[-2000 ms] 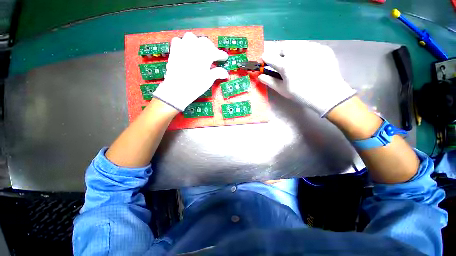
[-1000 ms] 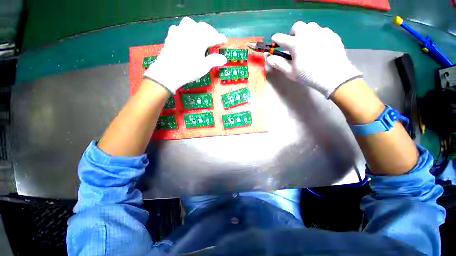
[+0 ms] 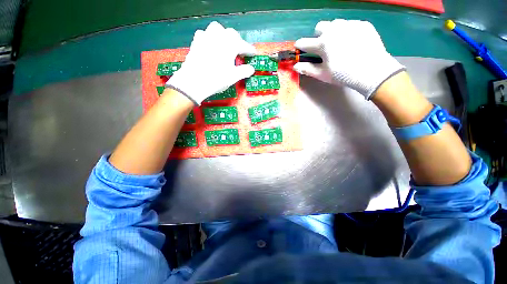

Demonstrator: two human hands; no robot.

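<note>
A red-orange board tray [image 3: 167, 55] lies on the metal sheet with several green circuit boards in rows. My left hand [image 3: 214, 64], in a white knit glove, covers part of the tray; its thumb and fingertips are at the left end of the top right circuit board [image 3: 262, 64]. My right hand [image 3: 353, 55], also gloved, holds side cutters [image 3: 289, 56] with dark jaws and orange-black handles. The jaws point left and reach the right part of that same board. Whether the jaws are closed on anything is too small to tell.
The silver metal sheet [image 3: 83, 144] has a dark long-handled item [image 3: 457, 91] at its right. A blue soldering iron with a yellow end [image 3: 481, 51] lies on the green surface at the upper right. Another red tray [image 3: 417, 4] is cut off at the top edge.
Both hands have moved from the second board of the right column up to the top one. The cutters moved left from beside the top board onto it. Another red tray has come into view at the top.
</note>
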